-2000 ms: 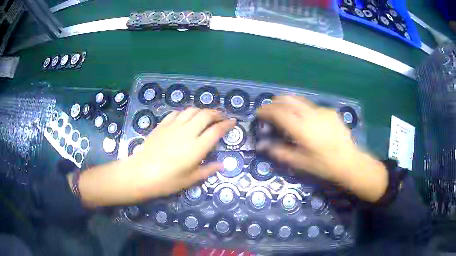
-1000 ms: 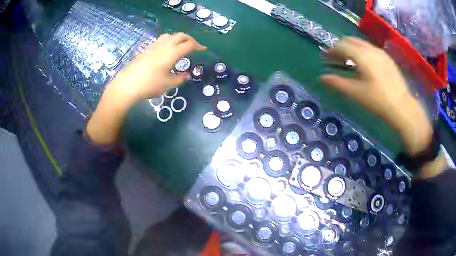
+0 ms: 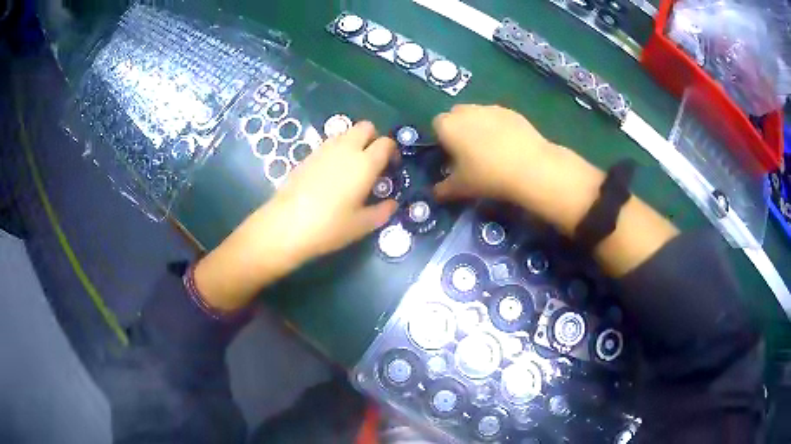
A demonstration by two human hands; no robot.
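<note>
Several loose black round speaker drivers with pale centres lie on the green surface, among them one driver [image 3: 420, 212] below my hands. My left hand [image 3: 347, 178] is at the left side of this group, fingertips by a driver; whether it grips one is hidden. My right hand [image 3: 477, 147] is at the right side, fingers bent down over dark units; its hold is unclear. The clear blister tray [image 3: 369, 368] with drivers in its pockets lies below and to the right. A grey fixture plate [image 3: 546, 334] lies on the tray with a driver on it, partly hidden by my right arm.
A four-unit fixture plate [image 3: 422, 69] lies beyond my hands. A bare grey plate [image 3: 598, 95] rests by the white rail [image 3: 659, 143]. Ring adhesives [image 3: 267, 146] and glittery empty trays [image 3: 165, 95] are at left. A red bin [image 3: 707, 95] and clear box [image 3: 724, 165] are at right.
The view has swung from the tray towards the left side. My right hand has moved left from near the bare plate to the loose drivers. My left hand has moved down and right.
</note>
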